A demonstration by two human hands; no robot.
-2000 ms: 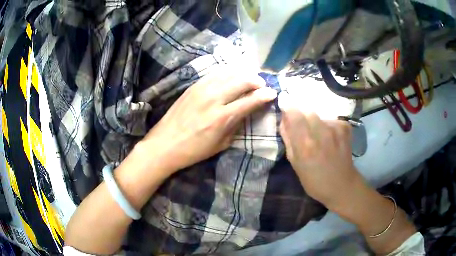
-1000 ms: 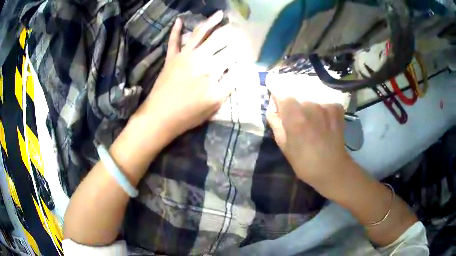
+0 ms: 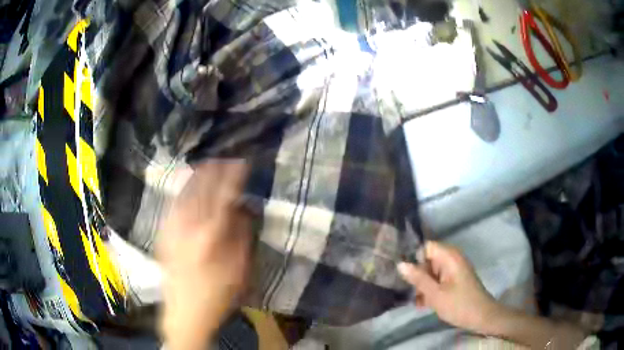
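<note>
The plaid fabric [image 3: 308, 184], in black, grey and white checks, spreads over the machine table and hangs towards me. Its upper part runs to the glaring machine bed [image 3: 431, 75], where the foot area is too bright to make out. My right hand [image 3: 451, 287] pinches the fabric's right edge near its lower corner, between thumb and fingers. My left hand [image 3: 209, 239] is blurred over the fabric's lower left part; I cannot tell whether it grips any cloth.
Red-handled thread snips [image 3: 534, 85] and scissors with red and yellow loops [image 3: 544, 51] lie at the upper right. An oval metal tab [image 3: 485, 119] sits at the bed's front edge. Black-yellow hazard tape [image 3: 61, 164] runs down the left side.
My right hand has moved down from the needle area along the fabric's right edge. My left hand has moved down and blurs. The view has shifted, leaving most of the machine head outside the picture.
</note>
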